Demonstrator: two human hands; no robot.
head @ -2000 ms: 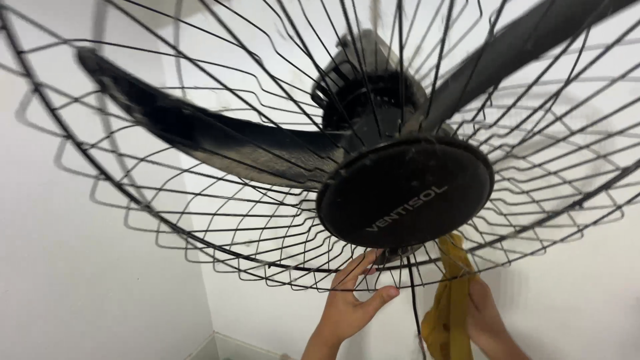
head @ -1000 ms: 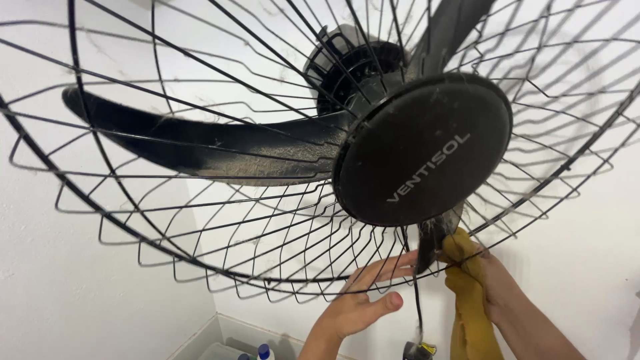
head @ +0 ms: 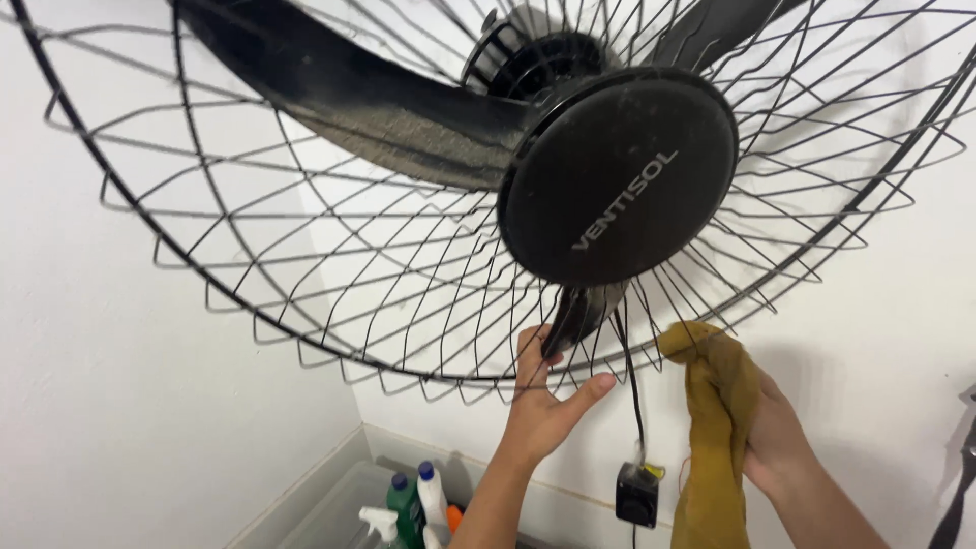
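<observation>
A black Ventisol wall fan fills the upper view, its round hub cap (head: 618, 177) ringed by a wire guard (head: 202, 268). Dust coats the lower edge of the left fan blade (head: 396, 133). Through the guard from below reaches my left hand (head: 545, 396), its fingers at the tip of the lower fan blade (head: 576, 316) and its thumb apart. My right hand (head: 774, 431) grips a mustard-yellow cloth (head: 713, 427), whose bunched top is by the guard's lower rim. The cloth hides most of the right fingers.
A black power cord (head: 631, 381) hangs from the fan to a black control box (head: 637, 494) on the white wall. Below left, a green bottle (head: 406, 507), a white bottle (head: 432, 496) and a spray bottle (head: 381, 524) stand by a clear plastic bin (head: 335, 507). Something dark hangs at the right edge.
My right hand and the yellow cloth have moved away from the lower blade to the right. My left hand is now at the blade's tip. The view has shifted, showing more of the bottles below.
</observation>
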